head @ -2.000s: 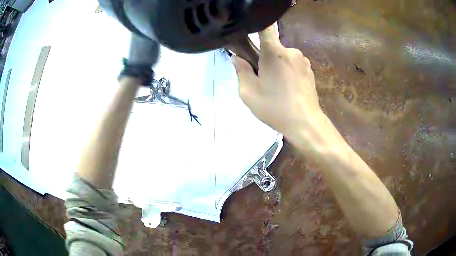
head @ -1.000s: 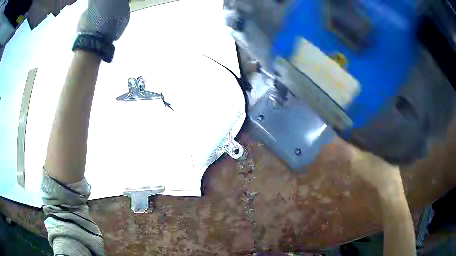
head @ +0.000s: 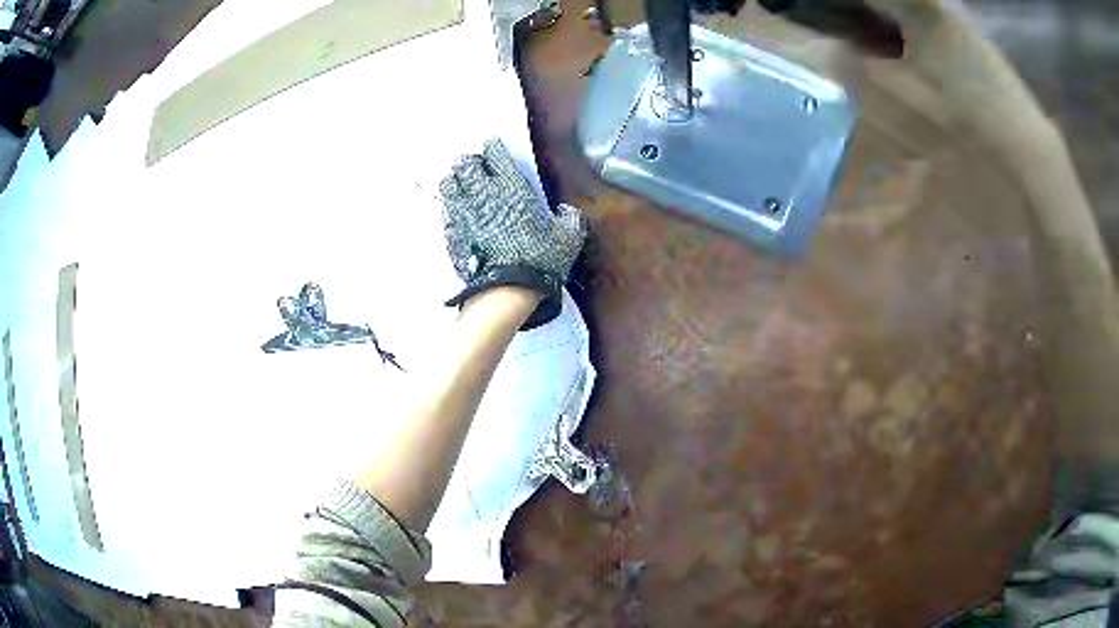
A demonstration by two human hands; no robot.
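My left hand point(head: 509, 227) wears a grey chain-mail glove with a dark wrist strap. It lies on the white marker paper point(head: 246, 454) at its right edge, fingers on top and thumb out towards the edge. The cutting machine's silvery base plate point(head: 724, 135) is on the brown table at the upper right, apart from the paper. Its dark upright point(head: 670, 55) rises out of the top of the picture. The motor body is not in view. My right forearm is a blur along the right side, and my right hand does not show.
A silver clip point(head: 313, 325) with a dark thin tail lies on the paper. Another clamp point(head: 567, 464) grips its lower right edge. A wide tan strip point(head: 307, 74) lies at the top, a narrow one point(head: 74, 405) at the left. The reddish-brown table point(head: 798, 429) extends right.
The machine has moved from over the paper to the table and then up and away from it. My left hand has come to the paper's right edge. My right hand has left the picture.
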